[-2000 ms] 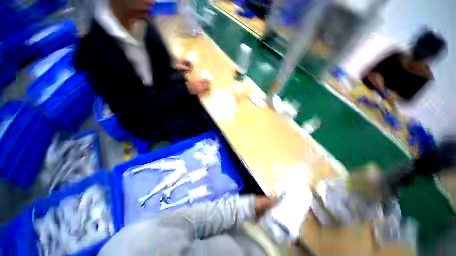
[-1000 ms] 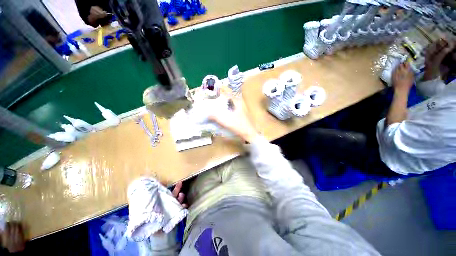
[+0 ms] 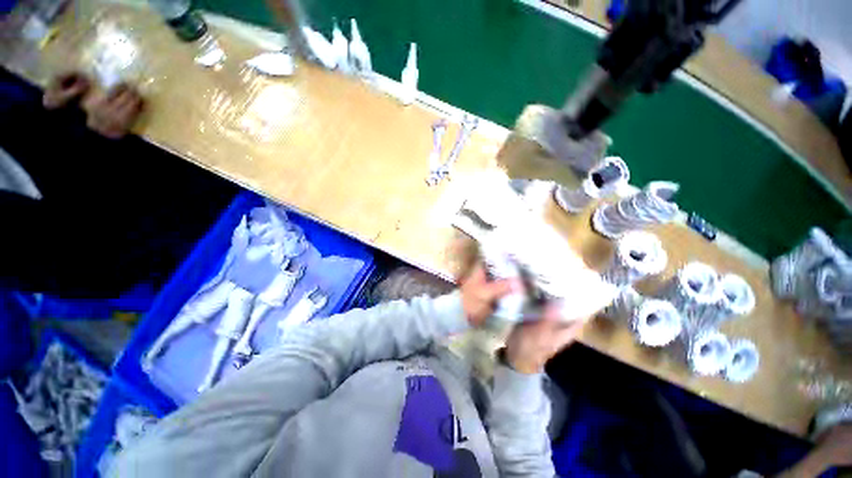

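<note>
My left hand (image 3: 488,294) and my right hand (image 3: 542,338) meet at the bench's front edge. Both are closed around a small pale plastic part (image 3: 514,303), blurred and mostly hidden by the fingers. Just beyond them is a white fixture (image 3: 481,217), washed out by glare. The toggle clamp's black arm (image 3: 607,84) is raised, with its tan-grey pad (image 3: 560,138) above and behind the fixture. Ribbed ring-ended sleeves (image 3: 657,322) stand in a group to the right of the fixture.
Two slim wrenches (image 3: 450,154) lie left of the fixture. White nozzle bottles (image 3: 409,75) line the green belt (image 3: 486,56). A blue crate (image 3: 350,271) below the bench holds pale limb-shaped parts (image 3: 224,317). A coworker's hands (image 3: 112,107) rest at the far left bench edge.
The view has swung left, bringing the crate into sight. My left hand has come up from below the bench edge, and my right hand has moved back from the fixture; both now hold the part.
</note>
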